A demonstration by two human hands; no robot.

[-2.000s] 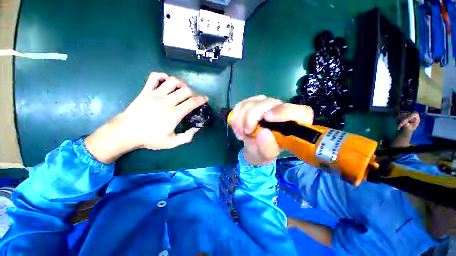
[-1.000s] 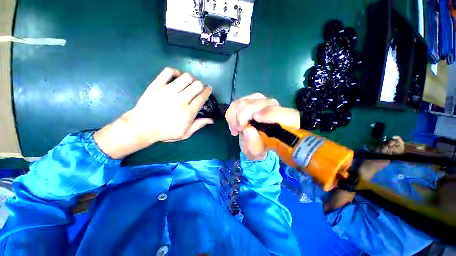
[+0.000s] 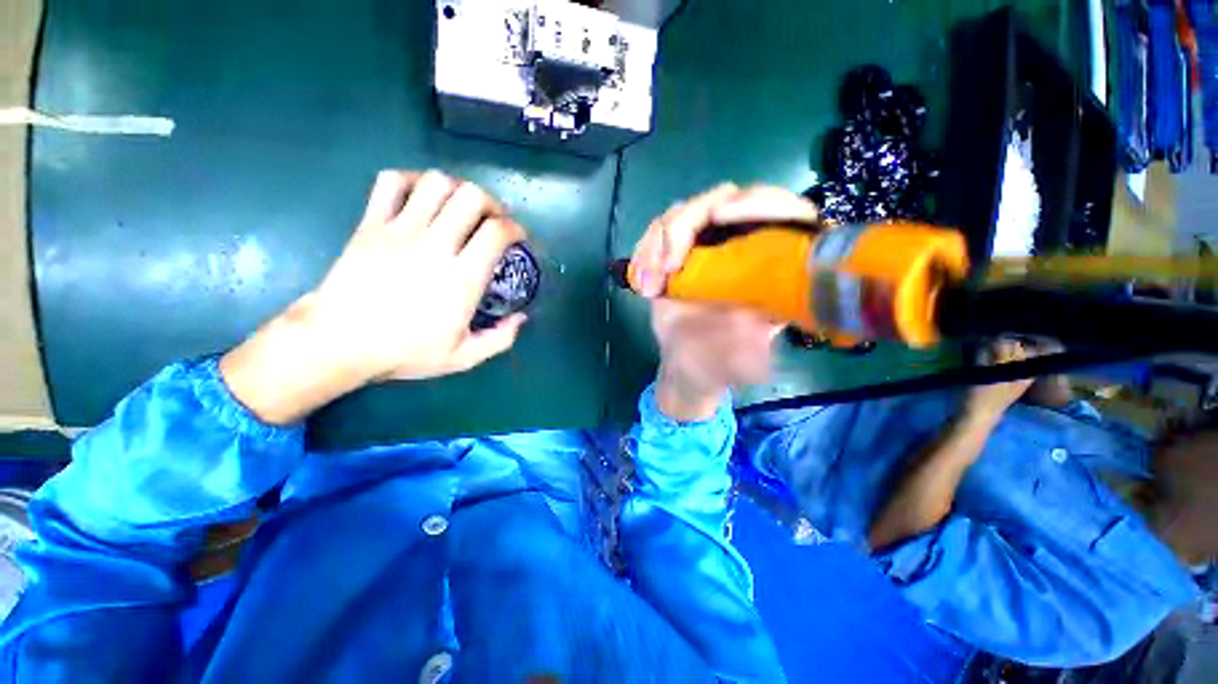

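My left hand [image 3: 421, 281] holds a round black part [image 3: 509, 285] on the green mat [image 3: 200, 254], with fingers and thumb around its left side. The part's right face shows; the rest is hidden under the hand. My right hand [image 3: 708, 294] grips the orange electric screwdriver [image 3: 882, 278], which lies nearly level and is slightly blurred. Its dark nose [image 3: 621, 273] points left, towards the round part and apart from it. Screws are too small to make out.
The light grey screw feeder [image 3: 474, 80] stands at the top centre. A pile of round black parts [image 3: 875, 154] lies to the right, beside a black bin [image 3: 982, 147]. A neighbouring person in blue [image 3: 1015, 535] is at lower right. A cardboard strip [image 3: 16, 241] is at far left.
The screwdriver has swung from slanting down-right to nearly level, and its nose has drawn a little away from the part. The left hand still holds the part, now with more of its face showing.
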